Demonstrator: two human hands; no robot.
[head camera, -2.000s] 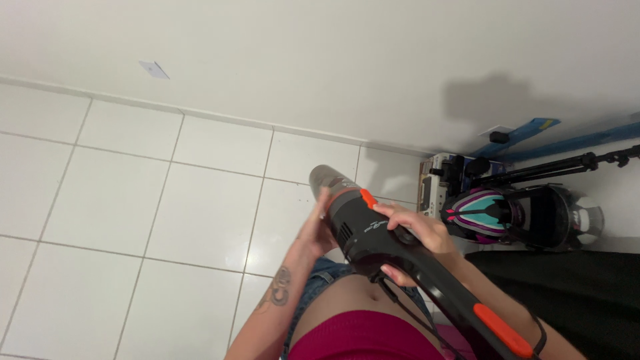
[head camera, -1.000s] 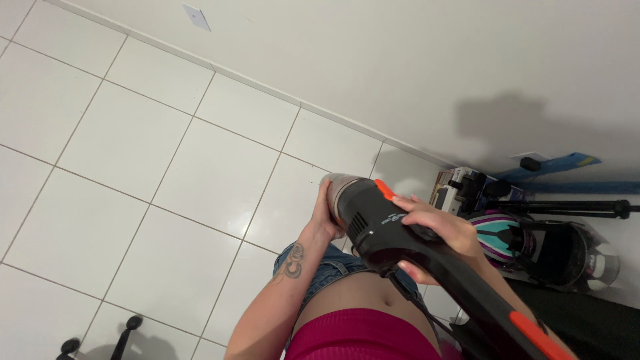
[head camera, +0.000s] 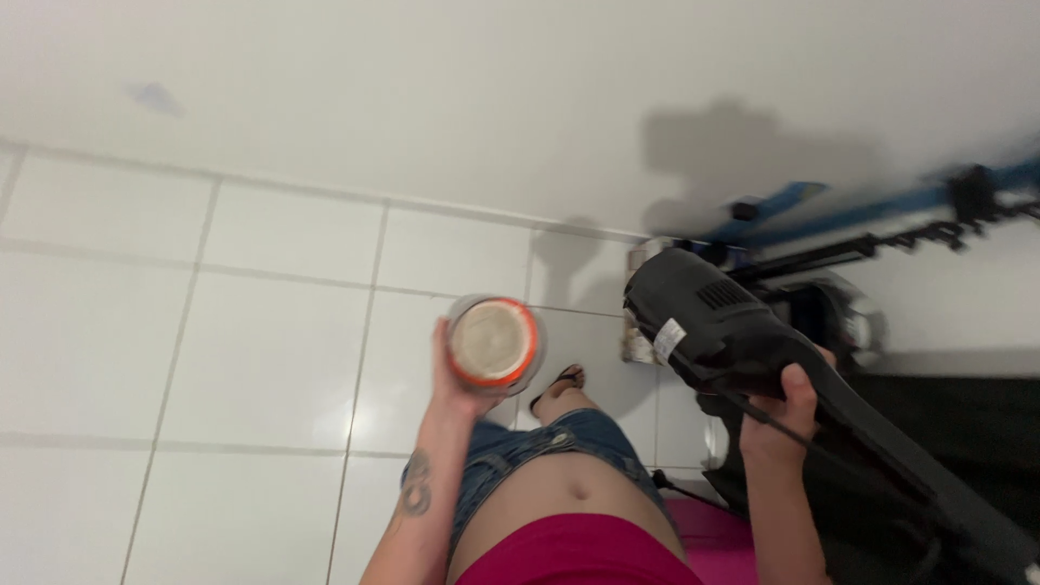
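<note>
My left hand (head camera: 467, 390) holds the vacuum cleaner's clear dust cup (head camera: 532, 370) from its left and lower side. An orange-rimmed round filter (head camera: 490, 340), pale and dusty-looking, faces up in its mouth. My right hand (head camera: 784, 414) grips the black body of the stick vacuum cleaner (head camera: 707, 317) near the start of its long handle. The body is apart from the cup, to its right, with vent slots and a white label on it. A thin black cord (head camera: 764, 418) runs past my right hand.
A white wall (head camera: 406, 97) borders the white tiled floor (head camera: 268, 349). At the right are a printed box (head camera: 642, 341), a black tripod-like pole (head camera: 821, 256), a black and clear appliance (head camera: 845, 317), blue tape (head camera: 886, 215) and dark fabric (head camera: 934, 414).
The dust cup has come off the vacuum body, showing the filter. My left hand now holds the cup at the left, while my right hand has the body farther right and turned.
</note>
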